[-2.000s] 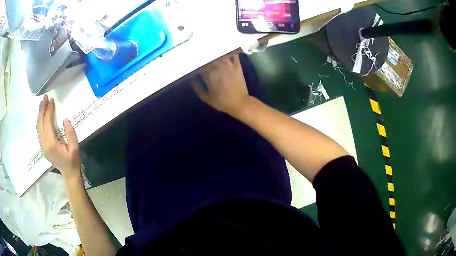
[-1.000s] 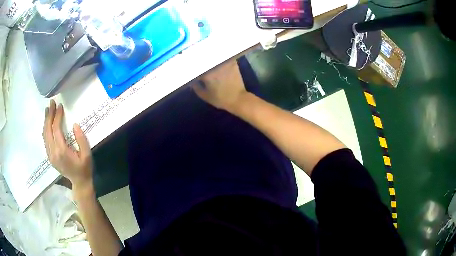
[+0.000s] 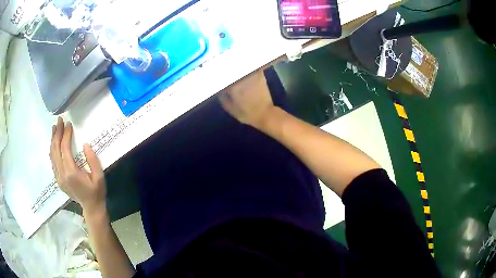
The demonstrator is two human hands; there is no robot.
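Note:
My left hand (image 3: 78,168) rests on the front left part of the white sewing table (image 3: 179,100), fingers apart and holding nothing visible. My right hand (image 3: 247,99) is over my lap at the table's front edge, its fingertips partly hidden under the edge, so its grip cannot be told. The grey sewing machine (image 3: 60,70) stands at upper left beside the bright blue plate (image 3: 157,62), with a clear plastic part (image 3: 130,54) above it. Black ruler marks (image 3: 109,134) run along the table's front edge.
A lit smartphone (image 3: 310,19) lies on the table at top. White cloth (image 3: 49,244) is heaped at lower left. A dark round stand (image 3: 380,46) with thread scraps and a cardboard box (image 3: 421,70) are at upper right. A pale board (image 3: 359,141) lies below the table.
The camera view has shifted, so the machine and table sit a little further right and lower. The right hand has slipped slightly further under the table edge. The left hand stays on the table.

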